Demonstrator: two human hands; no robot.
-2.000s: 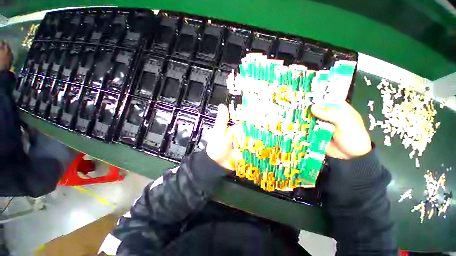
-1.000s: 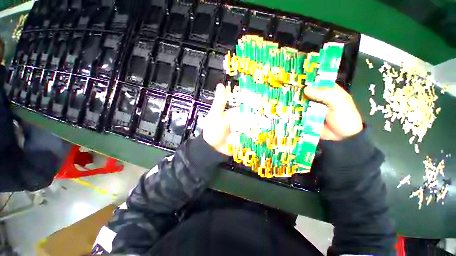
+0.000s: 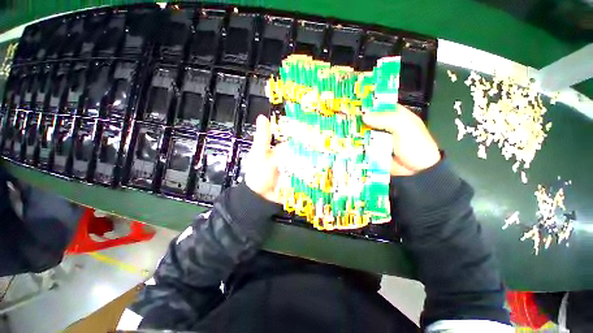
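Note:
A thick fanned stack of green circuit board panels with orange-yellow flex ends (image 3: 325,156) is held upright between my two hands, above the black trays. My left hand (image 3: 263,162) grips its left side, and its fingers behind the stack are hidden. My right hand (image 3: 406,140) grips its right side, with the thumb on the front of the outermost board. A glossy black blister tray (image 3: 224,104) with rows of rectangular pockets lies under and behind the stack. A second such tray (image 3: 65,97) adjoins it on the left.
A heap of cream-white bits (image 3: 510,117) lies on the dark green bench (image 3: 455,214) to the right, with a smaller mixed heap (image 3: 549,218) nearer me. A red stool (image 3: 107,231) stands below on the left. Another person's dark clothing (image 3: 32,227) shows at the left edge.
The stack and both hands appear farther left, and the trays and heaps have shifted left in view too. Compared with the oldest frame, more orange-yellow ends show across the upper stack.

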